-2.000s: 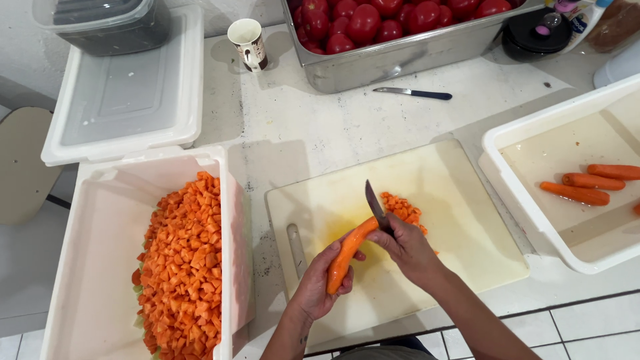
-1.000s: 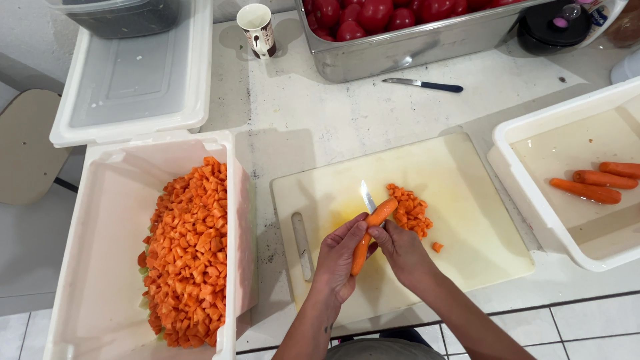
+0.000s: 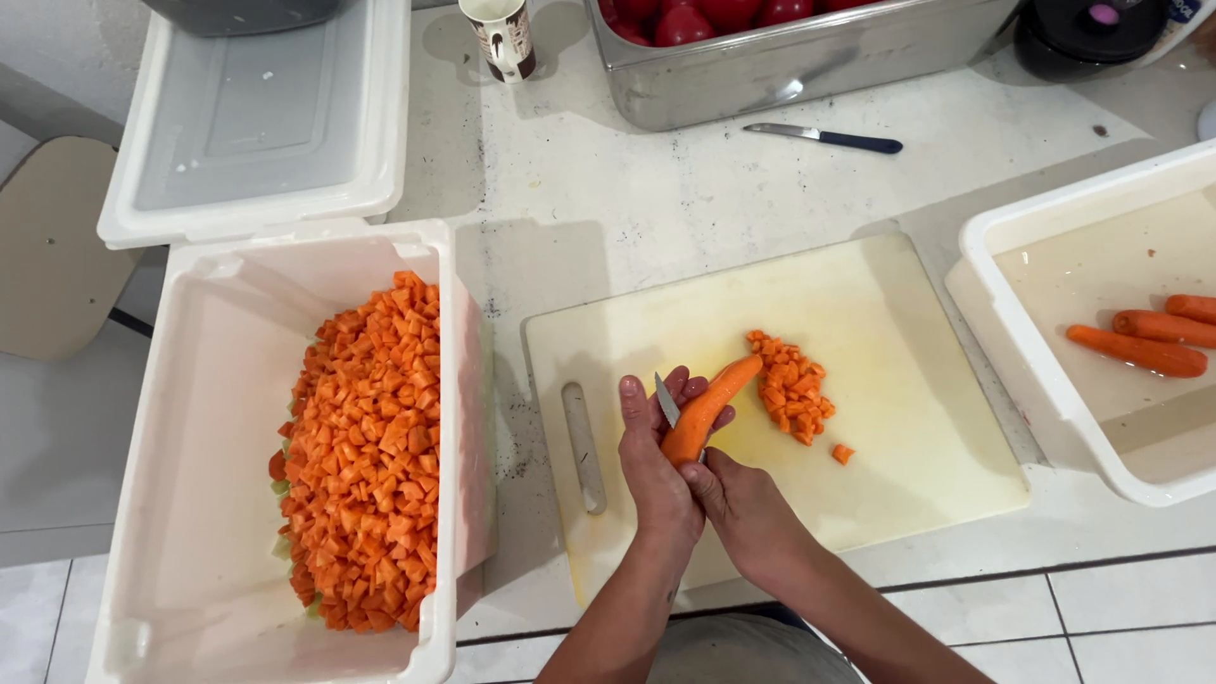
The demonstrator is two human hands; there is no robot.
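Observation:
A peeled carrot (image 3: 711, 407) lies across the palm and fingers of my left hand (image 3: 657, 465), with that thumb raised clear of it. My right hand (image 3: 746, 508) grips a small serrated knife (image 3: 667, 399), whose handle is mostly hidden; its blade tip shows past the left side of the carrot. Both hands are over a pale cutting board (image 3: 893, 380). Beside the carrot's far end is a small heap of diced carrot (image 3: 793, 388) on the board, one loose piece lying apart. A deep white bin (image 3: 152, 456) at the left holds a large pile of diced carrot (image 3: 370, 465).
A white tub (image 3: 978, 247) at the right holds several whole carrots (image 3: 1135, 351) in liquid. Behind the board lies another knife (image 3: 836, 138), near a steel pan (image 3: 722, 90) of tomatoes (image 3: 684, 27). A patterned mug (image 3: 503, 43) stands beside a lidded container (image 3: 256, 114).
The left fingers have opened out from around the carrot, and the right hand has moved to its near end. The diced heap on the board is larger than two seconds ago.

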